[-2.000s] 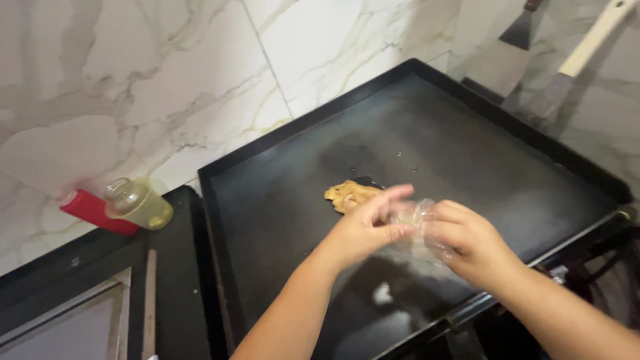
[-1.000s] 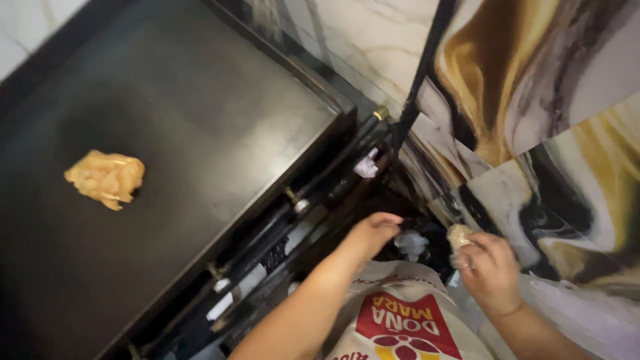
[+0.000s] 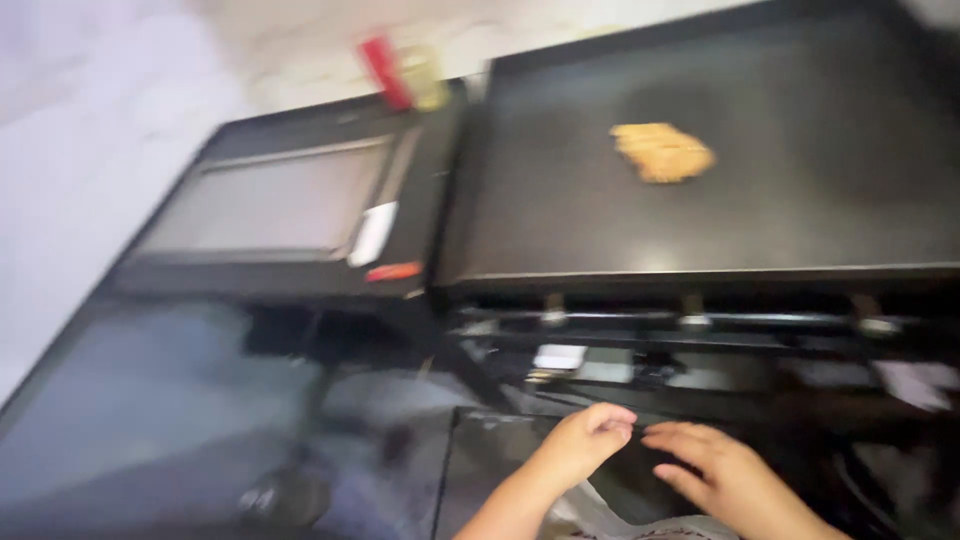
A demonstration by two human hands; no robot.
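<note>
My left hand [image 3: 589, 446] is held in front of my body, its fingers curled, with nothing seen in it. Close to its right, my right hand [image 3: 705, 461] has fingers and thumb apart and holds nothing. Both are below the front edge of a black flat griddle [image 3: 555, 217], not touching it. A flattened clump of light brown food, perhaps marinated meat, [image 3: 664, 152] lies on the griddle's surface. The picture is blurred.
Left of the griddle, a black counter with a framed inset panel [image 3: 277, 199] bears a white-handled utensil [image 3: 373, 234] and a small red-orange item [image 3: 394, 271]. A red bottle [image 3: 385, 73] and a yellowish container [image 3: 424, 77] stand behind. Burner valves [image 3: 696, 319] line the griddle's front.
The view has swung back to the left. Clear plastic was between my hands two seconds ago, and my right hand held a small crumpled thing one second ago; both hands now show nothing in them.
</note>
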